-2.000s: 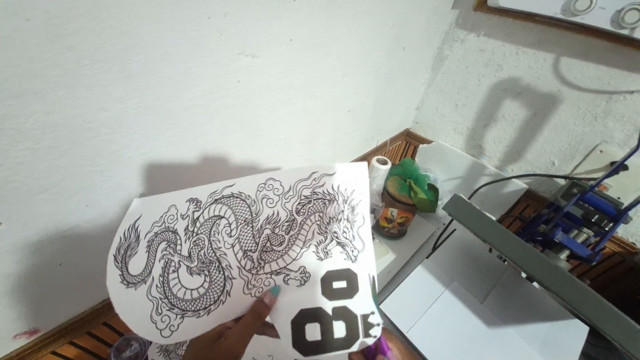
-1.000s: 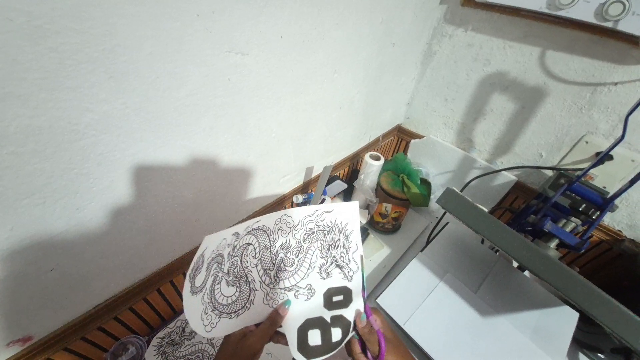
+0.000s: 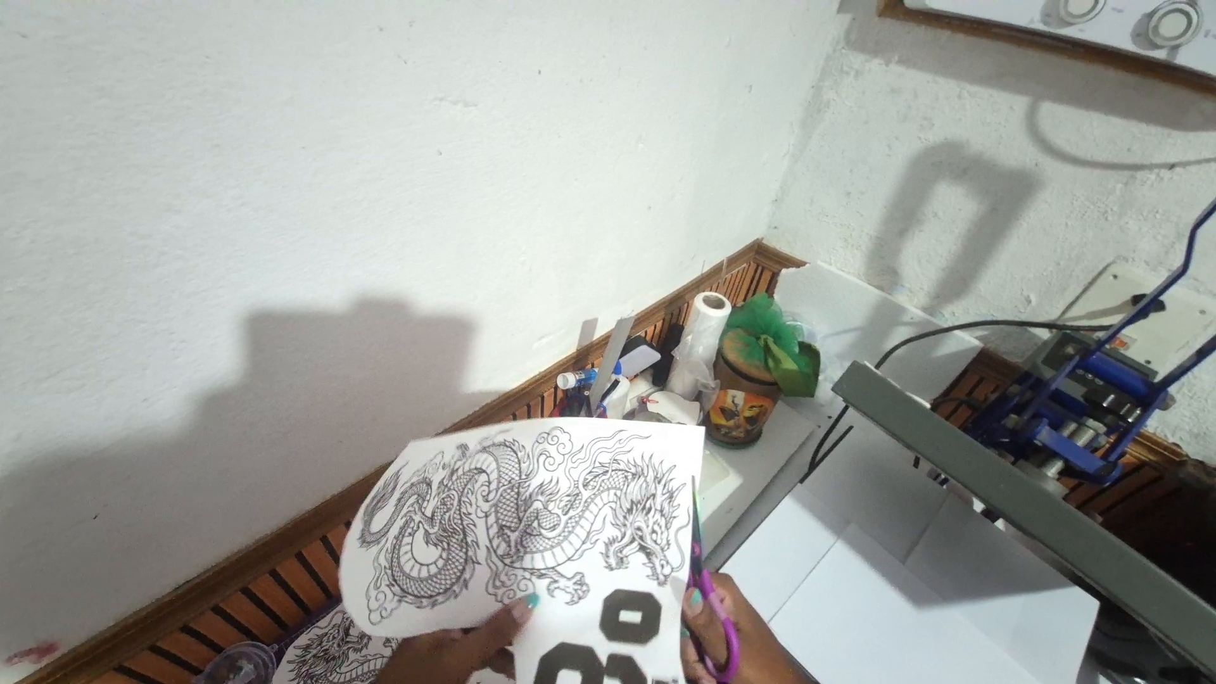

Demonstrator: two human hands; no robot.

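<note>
A white paper sheet [image 3: 532, 532] printed with a black dragon and bold block figures is held up in front of me. My left hand [image 3: 461, 651] grips its lower edge, the thumb with a teal nail lying on the print. My right hand [image 3: 731, 632] holds purple-handled scissors [image 3: 708, 608] at the sheet's right edge, their blades pointing up along it; part of the blades is hidden by the paper. Below on the left lies a second dragon print [image 3: 332, 651], partly covered by the held sheet.
A heat press with a grey plate [image 3: 1026, 513] and blue frame stands at right, over white sheets [image 3: 883, 589]. Behind the held paper are a jar [image 3: 741, 418] with green fabric, a white roll [image 3: 698, 347], a glue stick [image 3: 577, 379] and a metal ruler [image 3: 611, 361].
The held sheet and both hands have moved lower in view since the earliest frame. The scissors, mostly hidden there, now show at the sheet's right edge.
</note>
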